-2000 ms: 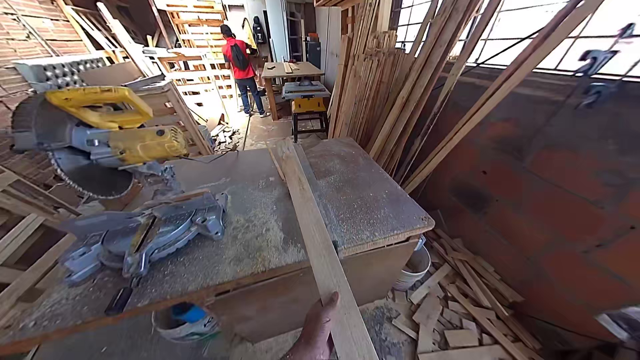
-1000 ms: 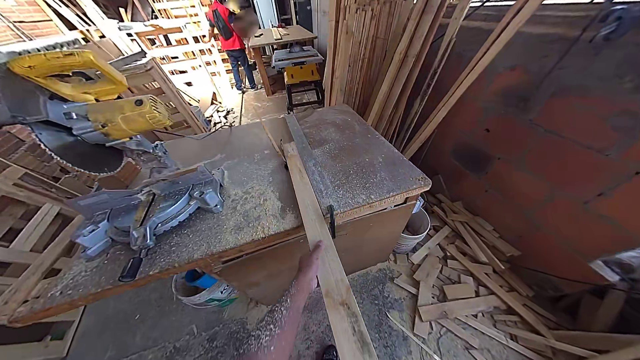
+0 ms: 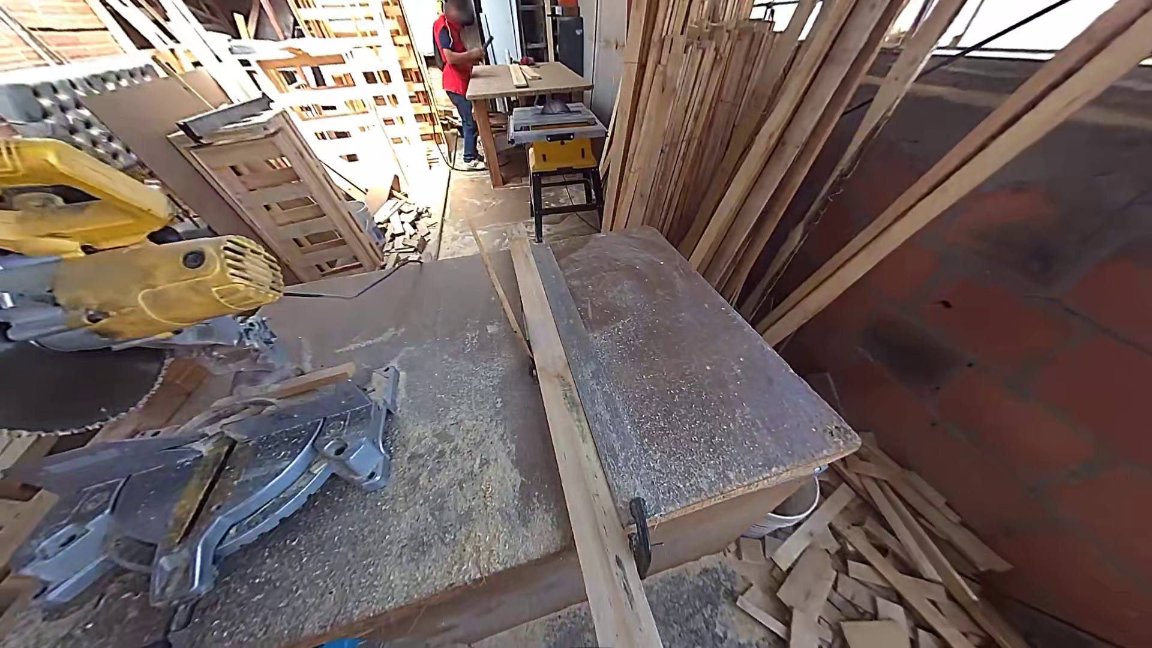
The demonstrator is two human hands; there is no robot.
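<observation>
Neither of my hands shows in the head view now. A long wooden board (image 3: 576,441) lies across the sawdust-covered workbench (image 3: 450,423) along a straight metal fence (image 3: 580,360), and its near end runs past the front edge to the bottom of the view. A black clamp (image 3: 640,537) sits beside the board at that edge. A thin wood strip (image 3: 500,292) lies left of the board. On the bench's left side stands a yellow miter saw (image 3: 162,279) with its toothed blade raised above a grey metal base (image 3: 243,486).
Offcuts (image 3: 864,567) lie piled on the floor at the right, near a white bucket (image 3: 792,508). Tall boards (image 3: 720,117) lean by the brick wall (image 3: 1017,360). Farther back are a yellow table saw (image 3: 558,148), a wooden table (image 3: 526,81) and a person in red (image 3: 457,63).
The hand that was on the board near the front edge has gone out of view. The board now reaches farther along the fence, toward the bench's back edge, than one second ago.
</observation>
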